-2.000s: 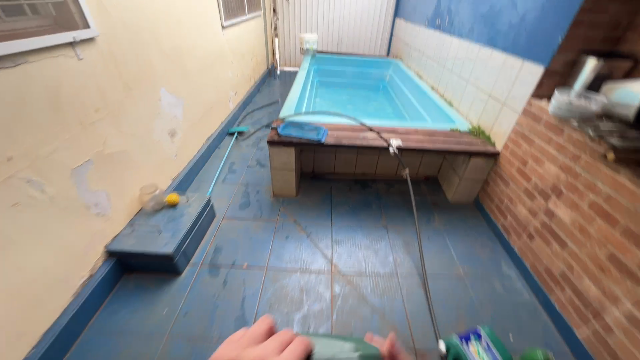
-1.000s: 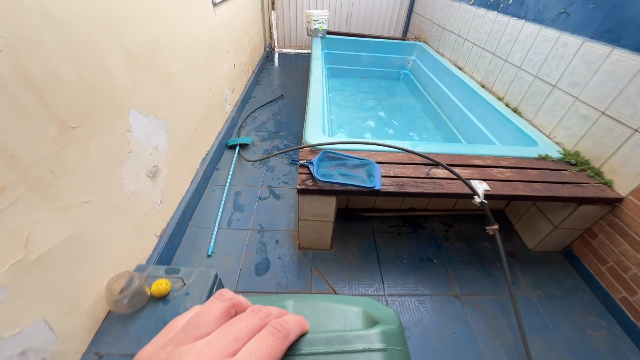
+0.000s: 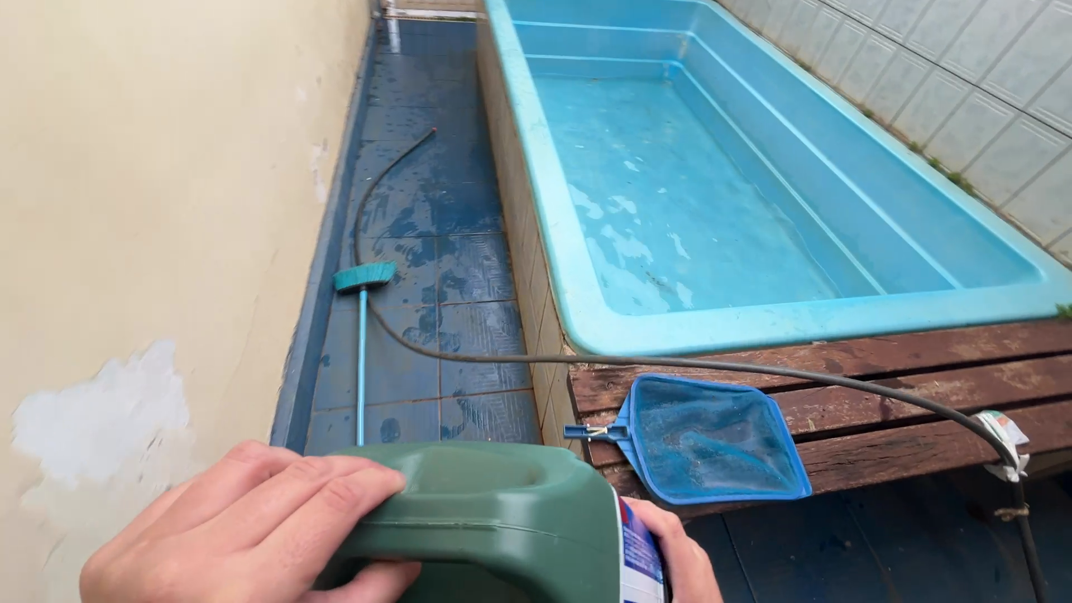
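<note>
A green plastic jug (image 3: 502,494) with a printed label spans the lower middle of the view. My left hand (image 3: 260,528) is closed around its moulded handle, the thumb underneath. The fingers of my right hand (image 3: 674,548) press on the labelled side of the jug; the rest of that hand is out of sight. Beyond the jug, a blue pool skimmer net (image 3: 716,440) without a pole lies on the wooden slat deck (image 3: 913,389). A dark hose (image 3: 695,362) runs across the deck and down to the floor at the left.
A light-blue pool (image 3: 804,322) with shallow water lies beyond the deck. A broom with teal bristles (image 3: 364,275) rests on the wet blue floor tiles (image 3: 481,335) near the peeling cream wall (image 3: 193,209). White tiles (image 3: 963,75) line the right side. A white wrapping (image 3: 1001,440) is around the hose.
The view has moved forward, nearer the pool and deck. The jug, low in the frame earlier, now shows more fully between my hands. The step with a yellow ball has left the view.
</note>
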